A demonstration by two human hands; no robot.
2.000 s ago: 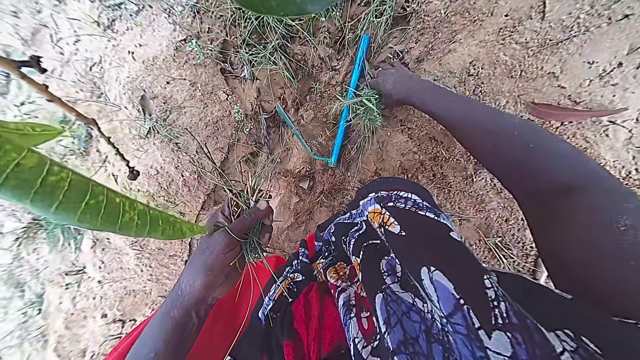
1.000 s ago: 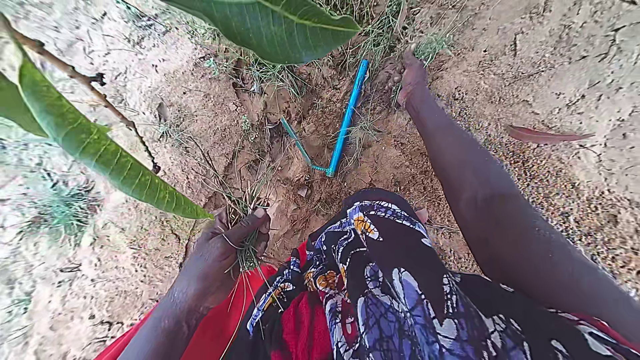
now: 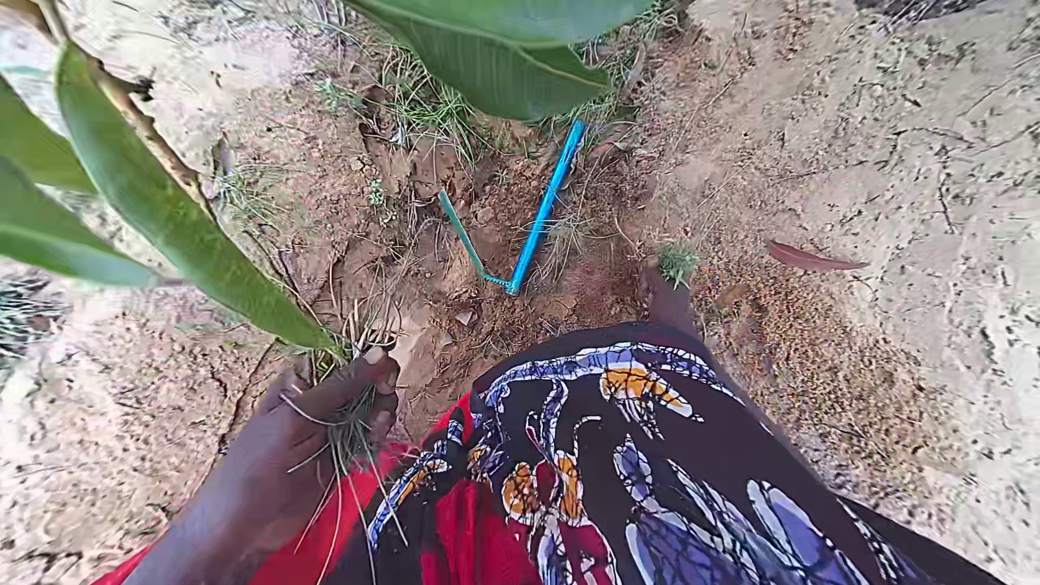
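My left hand (image 3: 325, 422) is closed around a bundle of thin grass stems (image 3: 353, 439) at the lower left, over the red cloth. Beside the upper edge of the patterned cloth, my right hand (image 3: 668, 299) holds a small green grass tuft (image 3: 677, 264); its fingers are partly hidden. Between and ahead of the hands, a blue hand tool (image 3: 543, 215) lies on the reddish soil. Its straight, thick part meets a thin, bent green-blue arm (image 3: 465, 236) at the near end, forming a V. Neither hand touches it.
Large green leaves (image 3: 496, 57) hang close to the camera at the top, and more leaves (image 3: 179, 219) on a branch (image 3: 150, 134) at the left. Rooted grass (image 3: 439, 106) grows beyond the tool. A dry reddish leaf (image 3: 812, 257) lies on the ground at the right.
My right hand has come back from beyond the tool's far end toward the patterned cloth, with the tuft moving along. My left hand still holds its bundle. The leaves cover more of the view.
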